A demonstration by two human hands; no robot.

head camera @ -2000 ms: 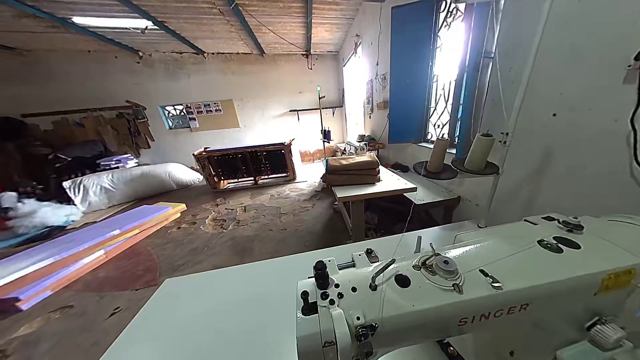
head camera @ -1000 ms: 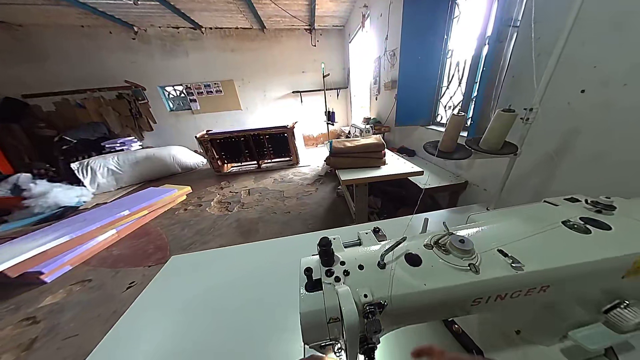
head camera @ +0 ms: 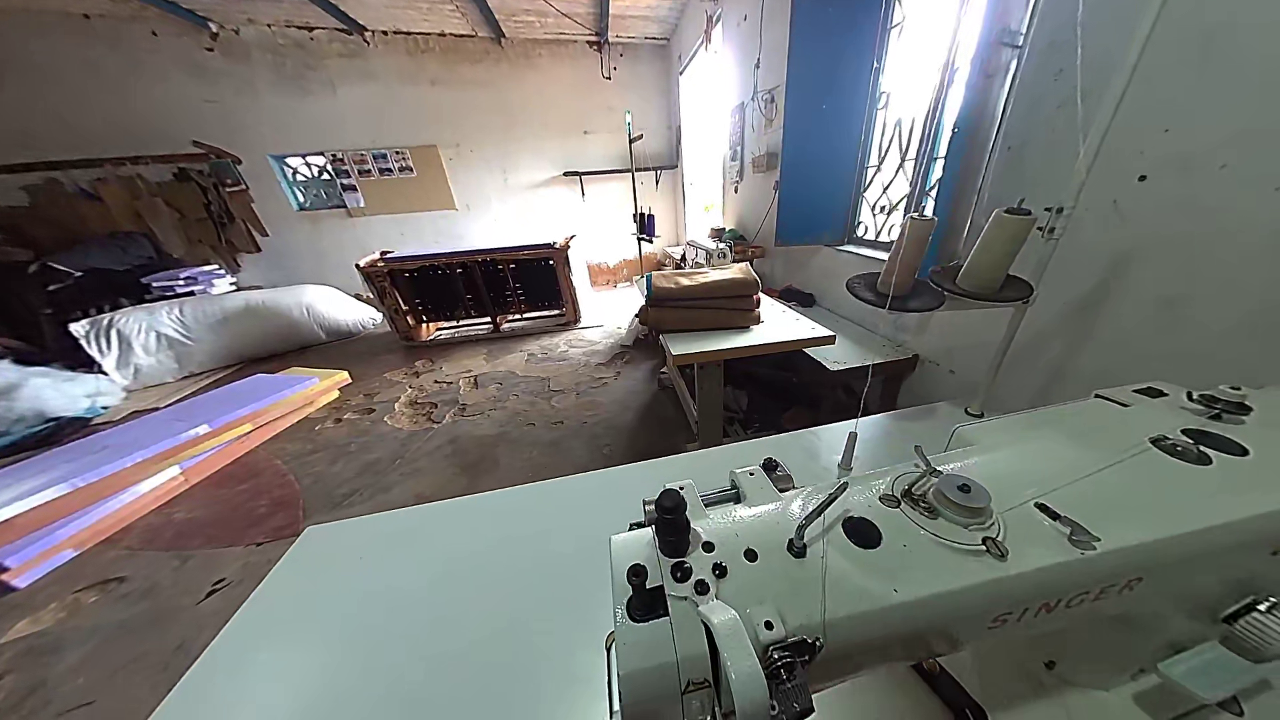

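Observation:
Neither of my hands is in view. A white Singer industrial sewing machine (head camera: 900, 560) fills the lower right, its head end toward the middle of the picture. Thread runs over its arm through a guide pin and down past the tension dial (head camera: 790, 670). Behind the machine, two thread cones, one beige (head camera: 908, 258) and one pale green (head camera: 998, 252), stand on black discs of a thread stand. The machine sits on a white table top (head camera: 420, 600). The needle and presser foot lie outside the picture.
Folded brown cloths (head camera: 702, 298) lie stacked on a smaller table (head camera: 745, 345) beyond the machine. Purple and orange foam slabs (head camera: 160, 450) reach in from the left. Farther back are a white stuffed sack (head camera: 230, 325), a wooden frame lying on its side (head camera: 480, 290) and a barred window (head camera: 905, 130).
One second ago, part of a hand showed at the bottom edge below the machine arm; it is now out of view.

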